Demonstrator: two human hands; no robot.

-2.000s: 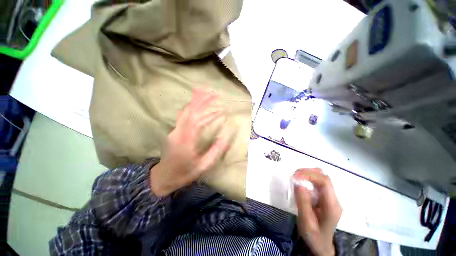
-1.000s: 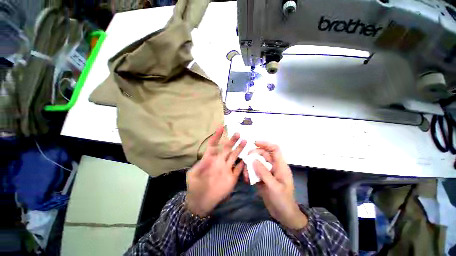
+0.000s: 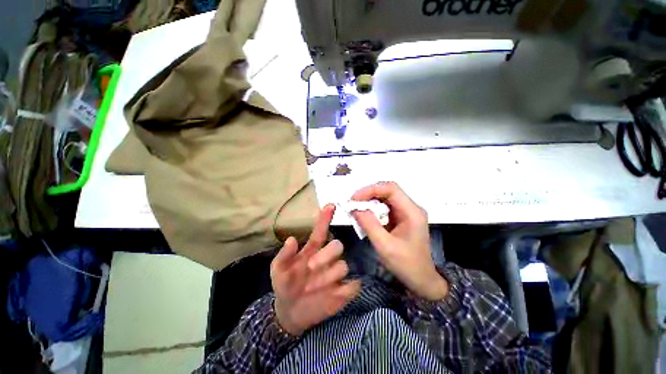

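Observation:
My right hand (image 3: 398, 237) pinches a small crumpled white piece (image 3: 371, 212) between thumb and fingers, at the table's front edge. My left hand (image 3: 312, 277) is just left of it, palm up, fingers partly curled, index finger pointing toward the white piece; it holds nothing visible. The khaki garment panel (image 3: 226, 175) lies left of the needle, its lower edge hanging over the table edge, with a thin dark curved line near its lower right corner. Neither hand visibly grips the panel.
The brother sewing machine (image 3: 453, 44) stands behind, its needle area lit. Black shears (image 3: 641, 150) lie at the table's right end. A green-edged tray (image 3: 93, 139) and bundled khaki pieces (image 3: 36, 139) are at the left. A pale green board (image 3: 155, 310) is lower left.
The view has swung from the close machine head to a wider one. My left hand has come off the panel and beside my right hand, then lower with fingers more curled. The white piece stays in my right hand.

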